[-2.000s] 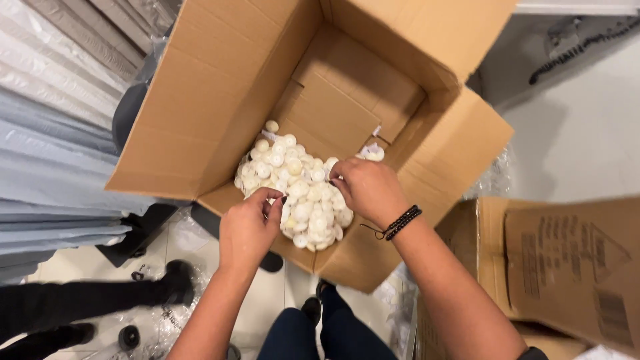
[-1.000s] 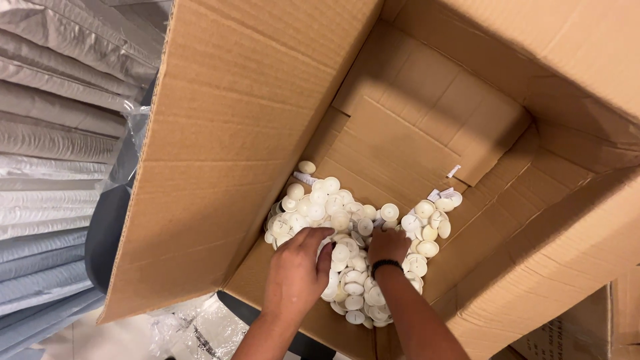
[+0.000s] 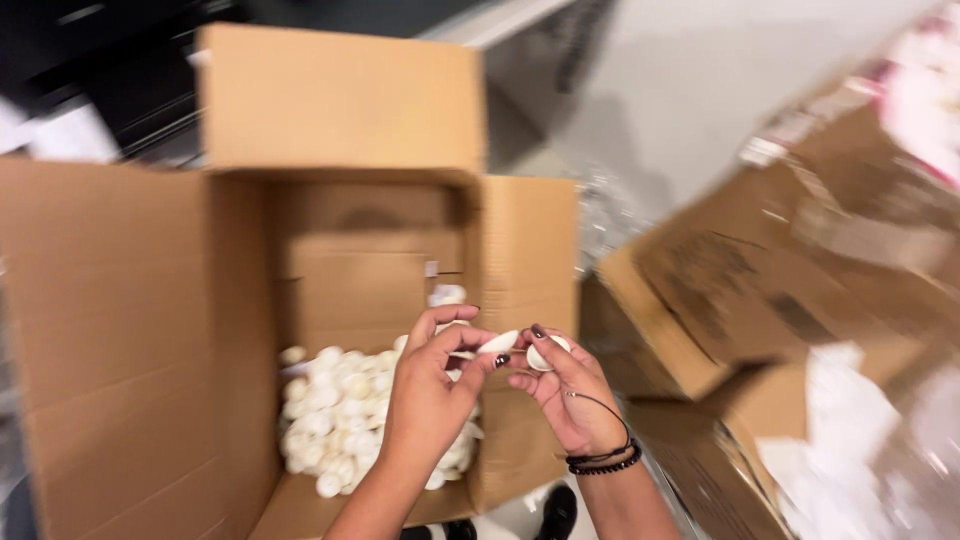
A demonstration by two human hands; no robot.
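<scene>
My left hand point(image 3: 435, 375) pinches a white disc point(image 3: 499, 343), seen nearly edge-on, between thumb and fingers. Close to its right, my right hand point(image 3: 566, 382) holds another round white disc point(image 3: 546, 354) with the thumb across it. Both hands are raised over the right side of an open cardboard box point(image 3: 345, 97). A heap of white and cream discs point(image 3: 349, 412) lies at the near end of the box, partly hidden by my left hand and forearm. What exactly the discs are, I cannot tell. Black bracelets point(image 3: 606, 459) circle my right wrist.
Box flaps stand out at the left, far side and right. Another cardboard box point(image 3: 720, 277) with print and tape is at the right, with crumpled white paper point(image 3: 840, 427) by it. Clear plastic wrap point(image 3: 604, 217) lies between the boxes. A black shoe point(image 3: 559, 510) shows at the bottom.
Both hands have come up out of the heap, now with a disc in each. The view has turned and shifted a lot.
</scene>
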